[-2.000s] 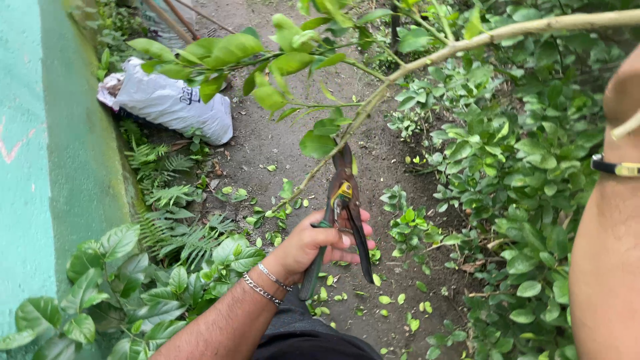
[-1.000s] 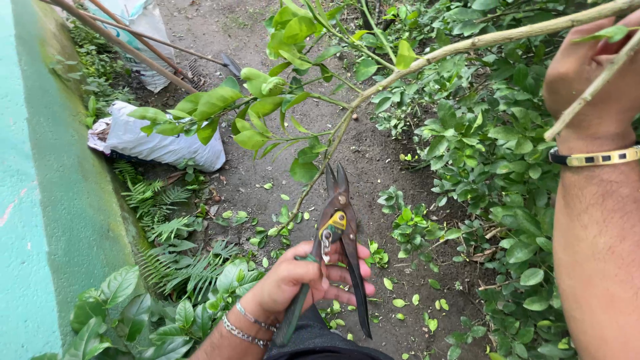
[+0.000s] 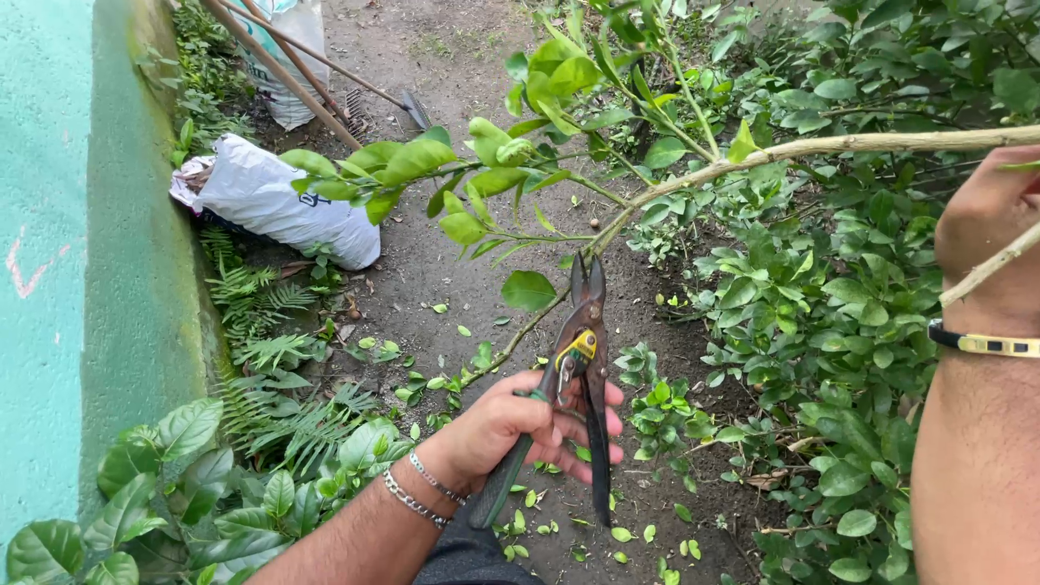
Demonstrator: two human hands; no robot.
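Note:
My left hand (image 3: 528,422) holds a pair of worn aviation snips (image 3: 581,349) by the handles, which are spread apart. The blades point up, slightly parted, with their tips at a thin stem of a leafy branch (image 3: 699,175). Whether the stem lies between the blades I cannot tell. At the right edge, my right hand (image 3: 987,219) is closed around the thicker part of the branch, its fingers partly out of view. A cut side stub (image 3: 991,264) crosses in front of that wrist. Green leaves (image 3: 487,154) grow from the branch's left end.
A painted wall (image 3: 122,284) runs down the left. Beside it lie a white sack (image 3: 284,203) and ferns (image 3: 276,357). Long wooden handles (image 3: 280,73) and a second sack (image 3: 284,81) are behind. Dense shrubs (image 3: 853,325) fill the right; cut leaves dot the soil path (image 3: 439,284).
The snips' blades, closed together two seconds ago, are now slightly parted. My right hand, out of the frame at first, now shows on the branch. The view has shifted somewhat.

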